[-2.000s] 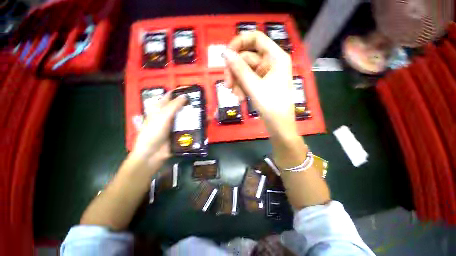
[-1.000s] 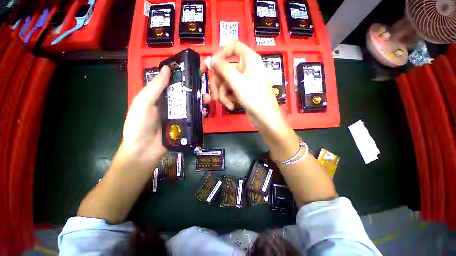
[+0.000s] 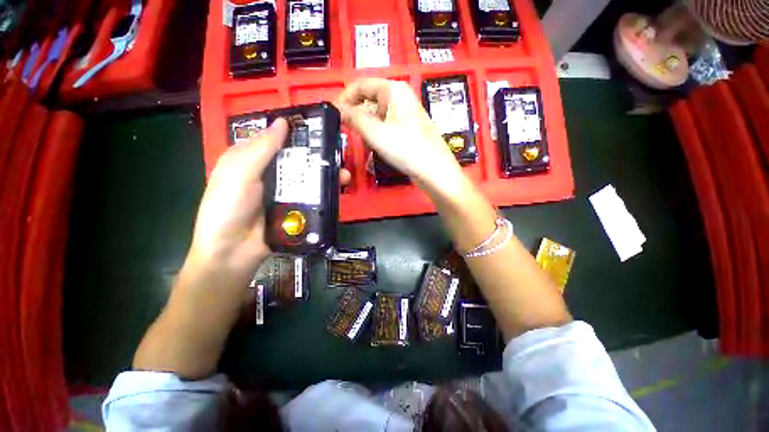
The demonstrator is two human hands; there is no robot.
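My left hand [image 3: 240, 190] holds a black handset unit [image 3: 301, 181], its printed white label and gold disc facing up, thumb at its upper end. My right hand [image 3: 392, 126] is just right of the unit's upper end, fingers curled with the tips close together; whether something small is between them cannot be told. Behind is the red foam tray [image 3: 384, 83] with similar units in its pockets. One upper pocket holds a printed white slip [image 3: 372, 45]. My hands partly hide the lower row.
Dark batteries [image 3: 390, 319] lie loose on the green mat nearest me. A gold card [image 3: 555, 260] and white paper strip [image 3: 617, 223] lie at right. Stacked red trays [image 3: 721, 202] stand at both sides. A pink fan [image 3: 653, 51] is upper right, a red bin [image 3: 126, 67] upper left.
My left hand has raised the unit from the tray's front edge and turned it slightly. My right hand has moved left and down beside the unit's upper end. The view has shifted.
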